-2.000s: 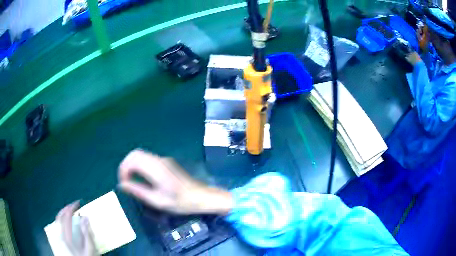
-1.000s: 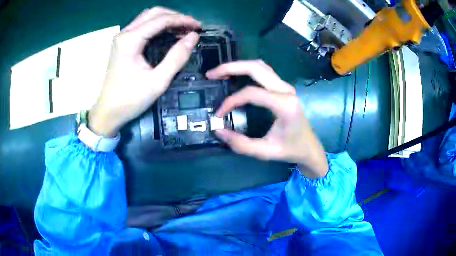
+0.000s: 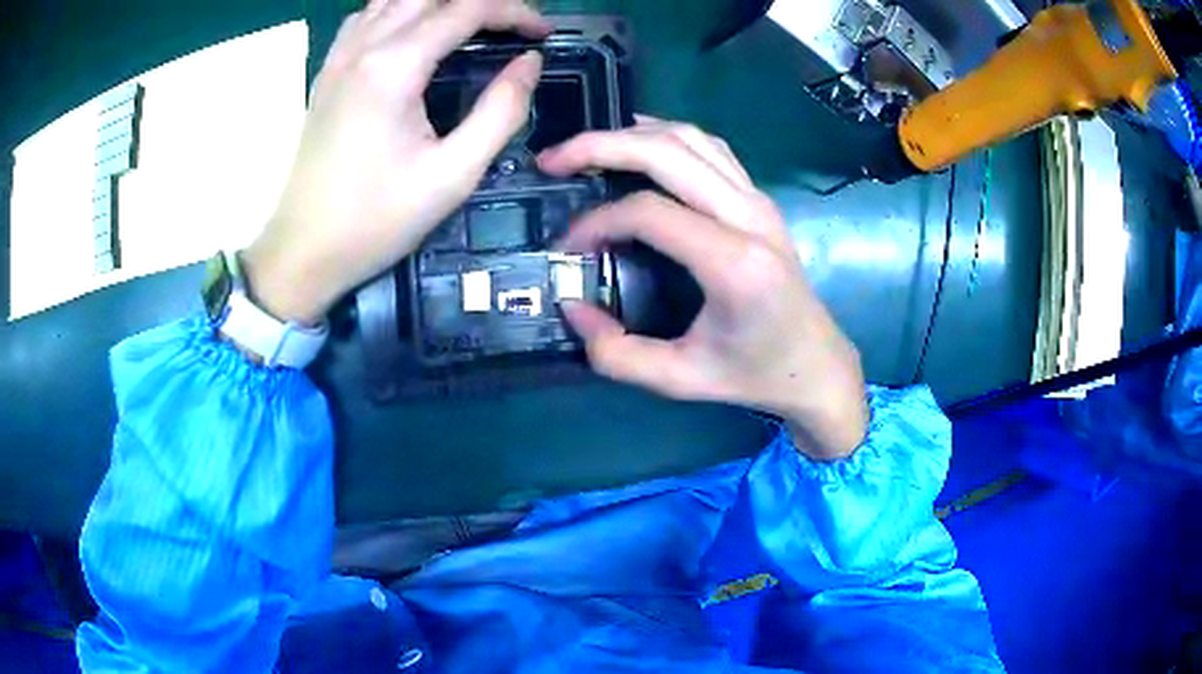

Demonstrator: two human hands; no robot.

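Note:
The black housing [image 3: 442, 323] lies open in front of me, with two white pads [image 3: 476, 291] and a small white part [image 3: 519, 303] between them in its near section. My left hand [image 3: 396, 152] is over its upper left side, thumb and index finger apart near the top opening. Whether it touches the housing is unclear. My right hand [image 3: 718, 270] is over its right side, fingers spread around the right pad [image 3: 568, 281]. I see nothing clearly held in either hand; the fingertips partly hide the housing.
A cream sheet [image 3: 198, 171] with narrow grey-green strips [image 3: 116, 132] lies at left. The orange electric screwdriver [image 3: 1028, 86] is at upper right beside the white and grey boxy unit [image 3: 910, 40]. Stacked cream cardboard [image 3: 1087, 250] lies at right. A black cord [image 3: 1068, 382] crosses the right side.
Compared with one second ago, the housing and cream sheet sit slightly higher in view. Both hands keep nearly the same pose over the housing. Two seconds ago my left hand was at the cream sheet.

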